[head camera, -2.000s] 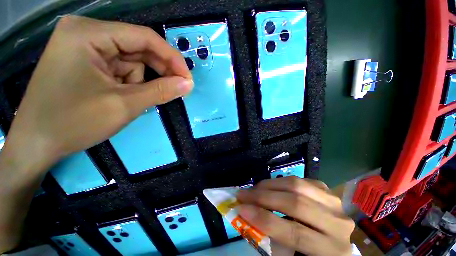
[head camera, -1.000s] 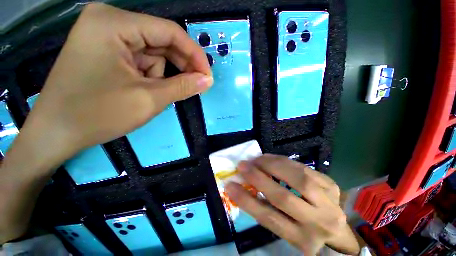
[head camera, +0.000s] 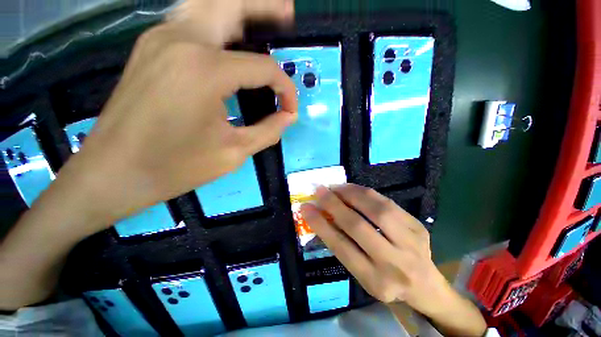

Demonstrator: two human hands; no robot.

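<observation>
My left hand (head camera: 191,118) is over the black foam tray (head camera: 438,131), thumb and forefinger tips pinched together beside the camera lenses of a light-blue smartphone (head camera: 313,125). A clear film may be in the pinch; glare hides its edge. My right hand (head camera: 375,240) holds the white, orange and yellow squeegee card (head camera: 316,178) flat, its white end at the lower end of that phone. Another phone (head camera: 399,112) lies in the pocket to the right. More phones lie in the near row, one (head camera: 257,296) with its lenses showing.
A blue-white wad with a binder clip (head camera: 497,124) lies on the dark green surface right of the tray. A red foam tray (head camera: 560,164) with phones is at the right edge, stacked red trays (head camera: 494,280) below it. Another person's blurred hand (head camera: 230,16) is at the top.
My right hand has brought the card up from the near row to the phone's lower end. My left hand stays pinched by the lenses. Another hand has appeared at the top.
</observation>
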